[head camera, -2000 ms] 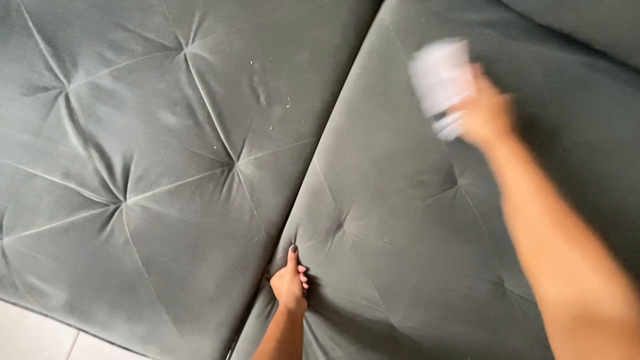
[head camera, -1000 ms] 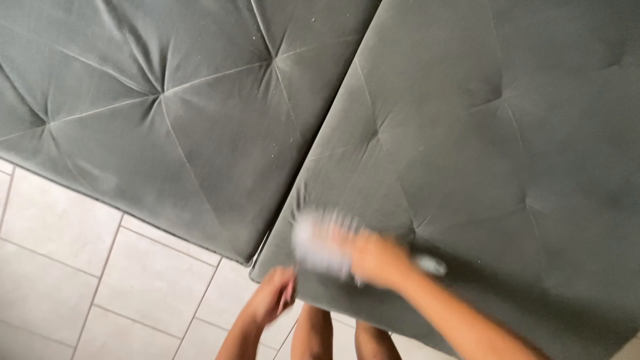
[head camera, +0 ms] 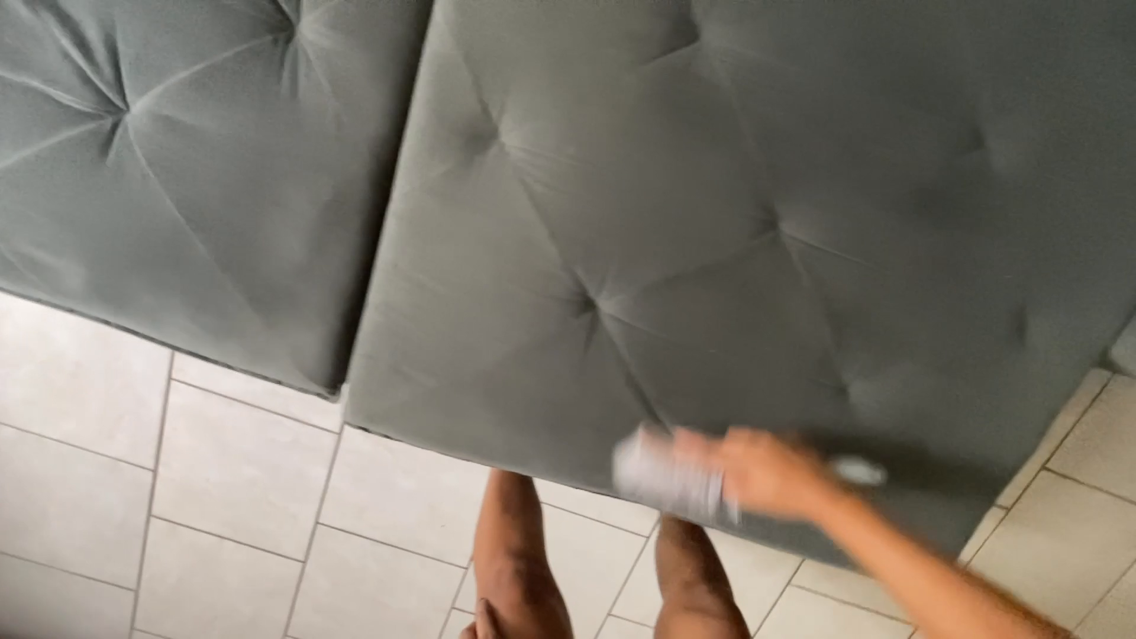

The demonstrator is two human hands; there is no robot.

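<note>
My right hand [head camera: 768,470] is closed around a white hand-held tool [head camera: 670,475], blurred and brush-like, with a pale handle end showing behind the hand. The tool is over the front edge of the right grey tufted cushion [head camera: 710,319], at the lower right. My left hand [head camera: 484,621] is at the bottom edge of the view, beside or on my left leg; only a few fingers show, and the rest is cut off.
A second grey tufted cushion [head camera: 204,204] lies to the left, with a narrow dark gap between the two. Pale floor tiles [head camera: 231,470] run along the front and right. My bare legs [head camera: 519,550] stand against the cushion's front edge.
My left hand has left the cushion's corner and moved down by my leg. The right hand, still holding the white tool, has moved from the cushion's upper part to its front edge.
</note>
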